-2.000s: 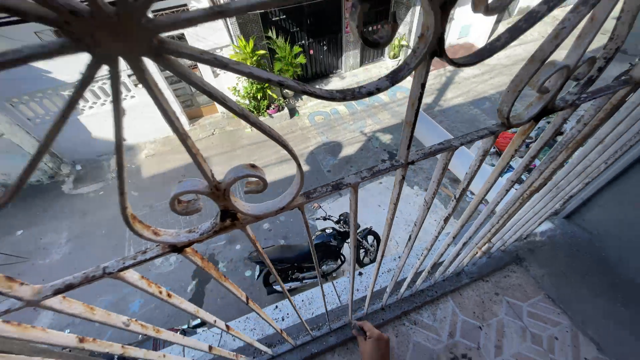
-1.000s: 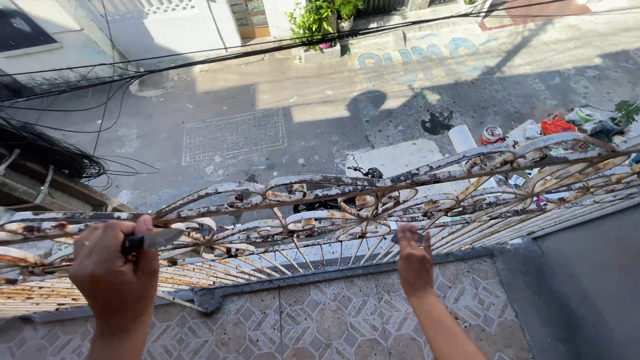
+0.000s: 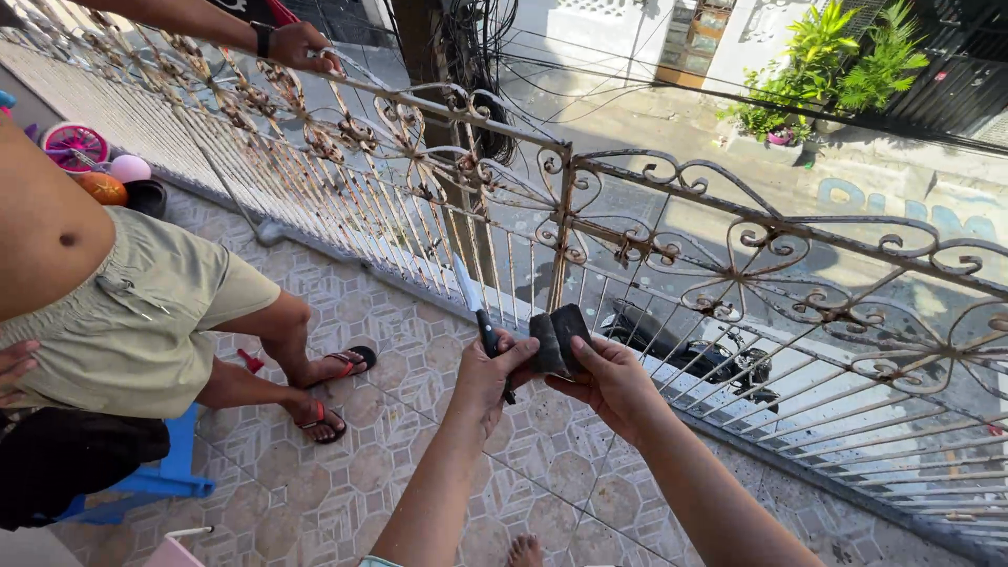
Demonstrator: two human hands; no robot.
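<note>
My left hand [image 3: 490, 374] grips the black handle of a knife [image 3: 476, 303], its blade pointing up and away, and its fingers also touch a dark folded piece that looks like sandpaper [image 3: 557, 340]. The thumb and fingers of my right hand [image 3: 610, 378] pinch that piece's right side. Both hands are close together over the tiled floor, on the near side of a rusty, flaking wrought-iron railing [image 3: 565, 213]. They appear clear of its bars. The knife tip lies in front of the railing's lower bars.
At left a person in shorts [image 3: 142, 315] stands, one hand on the top rail. A blue plastic stool [image 3: 169, 472], a ball [image 3: 130, 168] and a pink wheel [image 3: 75, 147] are near. Beyond the railing hang cables, with a parked motorcycle [image 3: 701, 350] in the street below.
My hands were apart at the railing one second ago; now they are together, both on the dark piece. The view has swung to the left, showing the other person.
</note>
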